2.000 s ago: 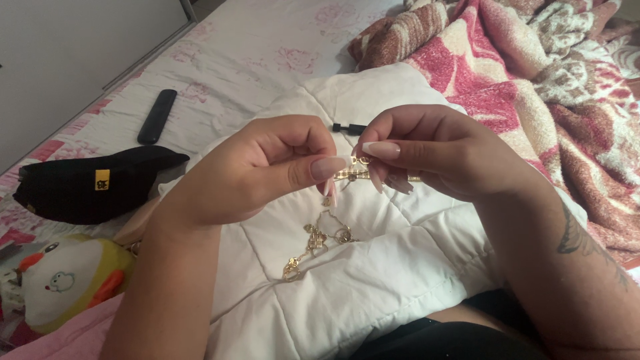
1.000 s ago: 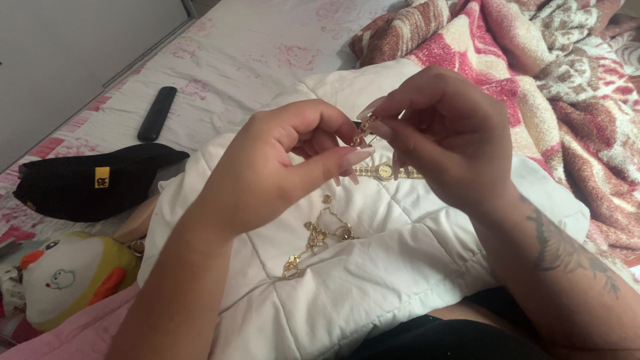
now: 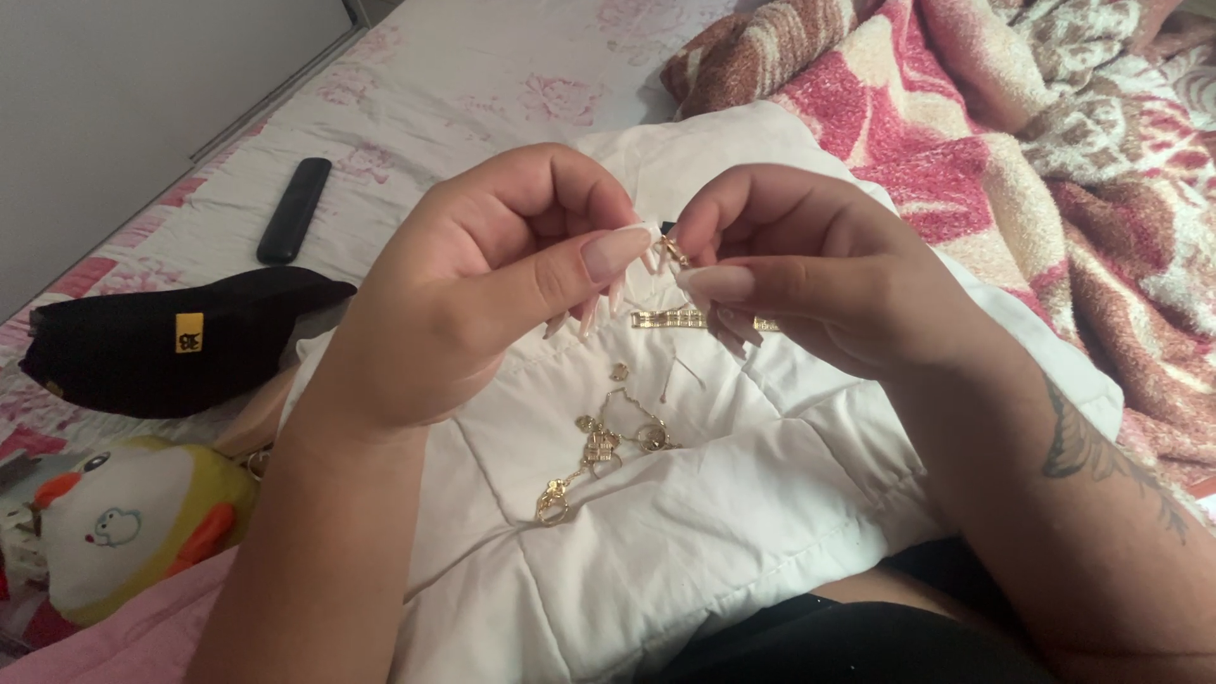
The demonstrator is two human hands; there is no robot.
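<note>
My left hand (image 3: 518, 285) and my right hand (image 3: 807, 266) meet fingertip to fingertip above a white quilted cover (image 3: 760, 513). A small gold-coloured piece of jewelry (image 3: 673, 251) is pinched between my right thumb and fingers, close to the left fingertips. The left thumb and index finger are pressed together; whether they grip part of that piece cannot be told. Beneath the hands lies a gold-coloured watch band (image 3: 668, 318), partly hidden by the right fingers. Nearer to me, a gold chain (image 3: 627, 394) with charms and rings lies on the cover beside a small gold piece (image 3: 619, 371).
To the left are a black elongated case (image 3: 294, 211), a black fabric pouch (image 3: 171, 342) with a yellow tag and a plush bird toy (image 3: 133, 522). A patterned fleece blanket (image 3: 950, 180) is bunched at the right, over a floral bedsheet (image 3: 456, 95).
Both hands have shifted; the right one has come down from its raised position a second ago. The watch face seen on the cover then is now hidden behind the right fingers.
</note>
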